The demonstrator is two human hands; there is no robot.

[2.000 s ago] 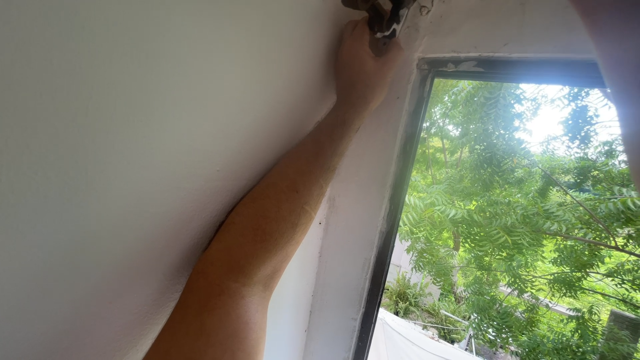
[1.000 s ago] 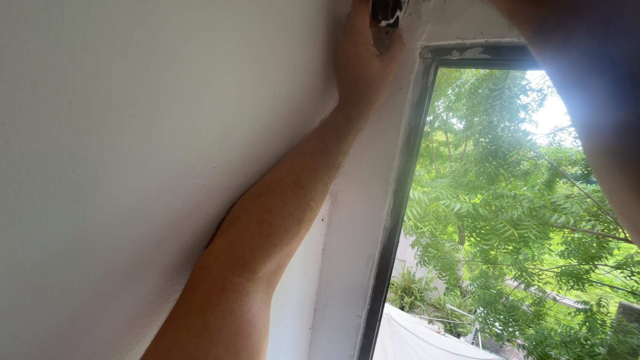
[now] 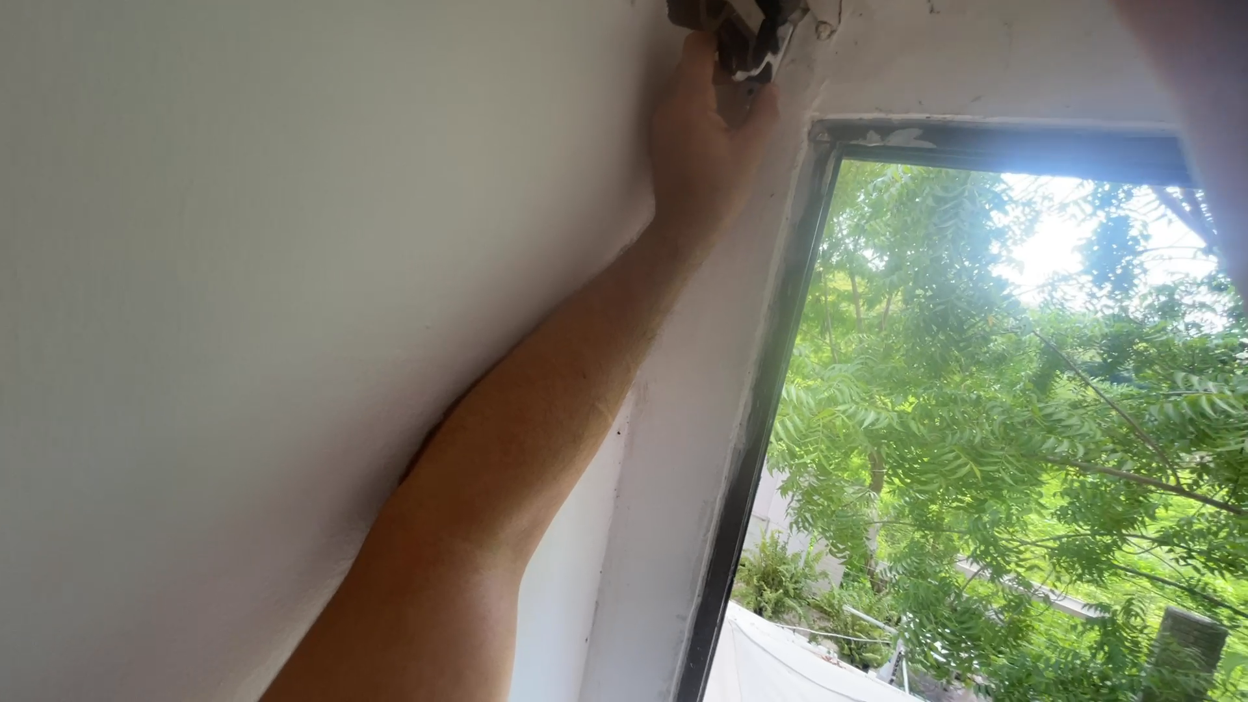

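Near the top middle of the head view, my left hand point(image 3: 707, 146) is raised against the wall, with its thumb and fingers around the lower end of a dark fitting point(image 3: 736, 93). The fitting has brown and black parts and a pale strip, and the top edge of the view cuts it off. What it is exactly, I cannot tell. My left forearm runs up from the bottom edge, close along the wall. At the upper right edge is a blurred part of my right arm point(image 3: 1194, 97); the right hand itself is out of view.
A pale painted wall point(image 3: 244, 244) fills the left side. Right of the hand stands a window with a dark frame point(image 3: 770, 409), its upper corner just below the fitting. Through the glass show leafy trees point(image 3: 926, 390) and a white sheet-like cover point(image 3: 790, 658).
My right arm reached farther into the view one second ago and is now back at the upper right edge. My left hand stays around the fitting.
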